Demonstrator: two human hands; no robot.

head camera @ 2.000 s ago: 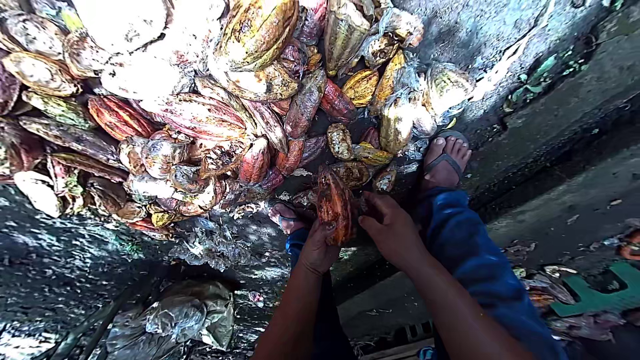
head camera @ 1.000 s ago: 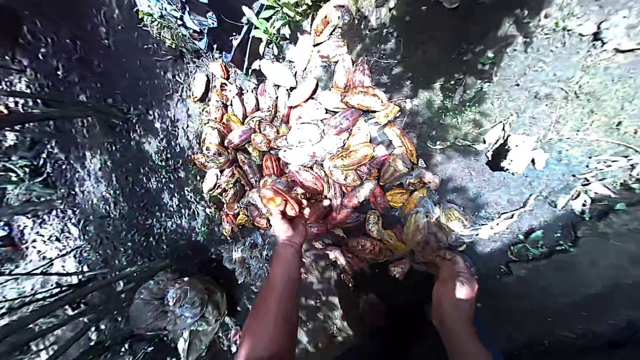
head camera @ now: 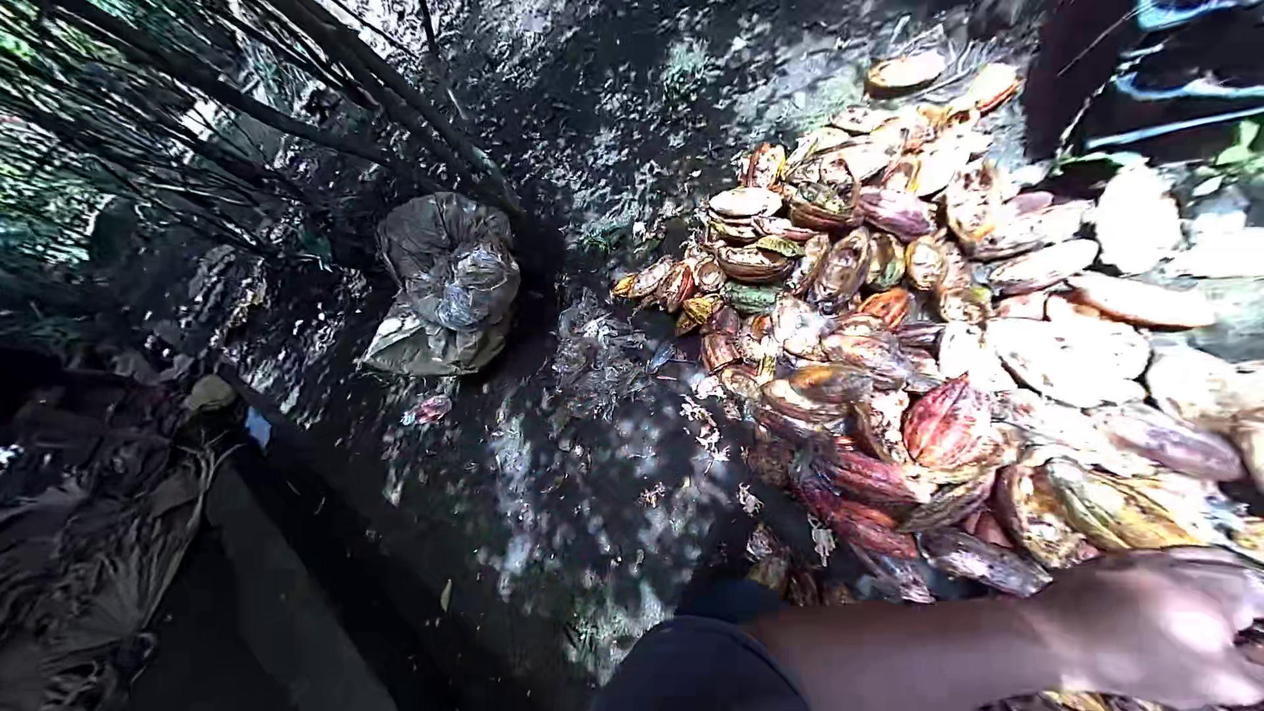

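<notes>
A large heap of opened cacao pod husks (head camera: 849, 365), red, yellow and brown, covers the ground from the centre to the right edge. A red ridged cacao husk (head camera: 946, 423) lies on top of it. My left hand (head camera: 1155, 627) is at the lower right, over the near side of the heap, with its forearm reaching in from the bottom. The fingers are blurred and partly cut off by the frame edge, so whether they hold anything is unclear. My right hand is out of view.
A tied, crumpled plastic bag (head camera: 449, 281) sits on dark soil left of the heap. Thin stems (head camera: 365, 89) lean across the upper left. A straight concrete edge (head camera: 286, 592) runs along the lower left, beside dry leaves (head camera: 99, 513). My dark-clothed knee (head camera: 701, 667) shows below.
The view has swung strongly left. My left hand, raised with a reddish pod over the heap one second ago, is now low at the right. My right hand has left the view.
</notes>
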